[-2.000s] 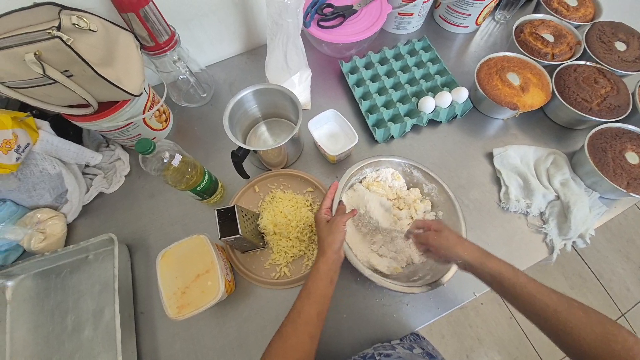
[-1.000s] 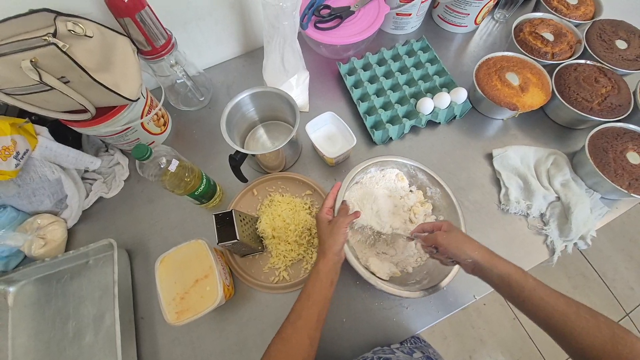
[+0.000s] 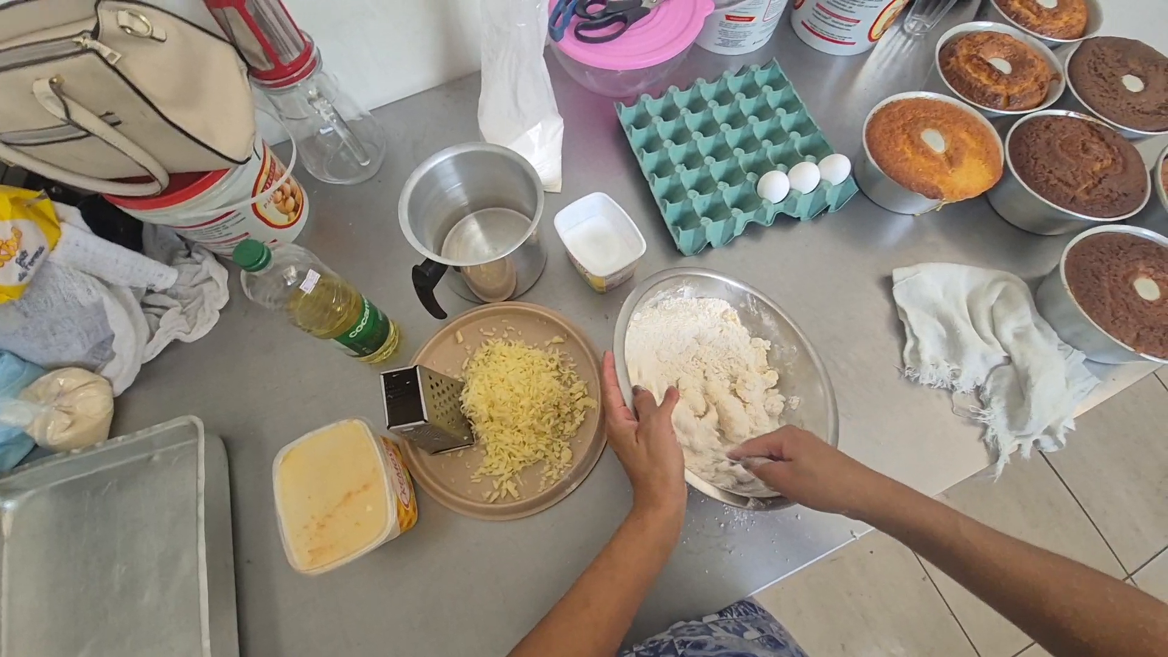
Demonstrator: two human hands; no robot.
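A steel mixing bowl [image 3: 817, 383] holds white flour and pale crumbly dough [image 3: 707, 365]. My left hand [image 3: 646, 438] grips the bowl's near left rim, thumb over the edge. Inside the bowl at the lower right, my right hand [image 3: 794, 465] pinches a thin metal utensil, mostly buried in the flour; its kind cannot be told. Left of the bowl, a round beige plate [image 3: 511, 506] carries a heap of grated cheese [image 3: 525, 411] and a box grater [image 3: 427, 409] lying on its side.
Around the bowl stand an aluminium pot [image 3: 473, 219], a white tub [image 3: 600, 239], an oil bottle [image 3: 324, 306], a margarine tub [image 3: 338, 497] and an egg tray [image 3: 721, 146] with three eggs. At right are a white cloth [image 3: 990, 338] and several cakes in tins [image 3: 933, 151]; at left, a metal baking pan [image 3: 100, 547].
My right hand has moved toward the near side of the bowl. The flour and dough inside have been shifted about. My left hand stays at the rim.
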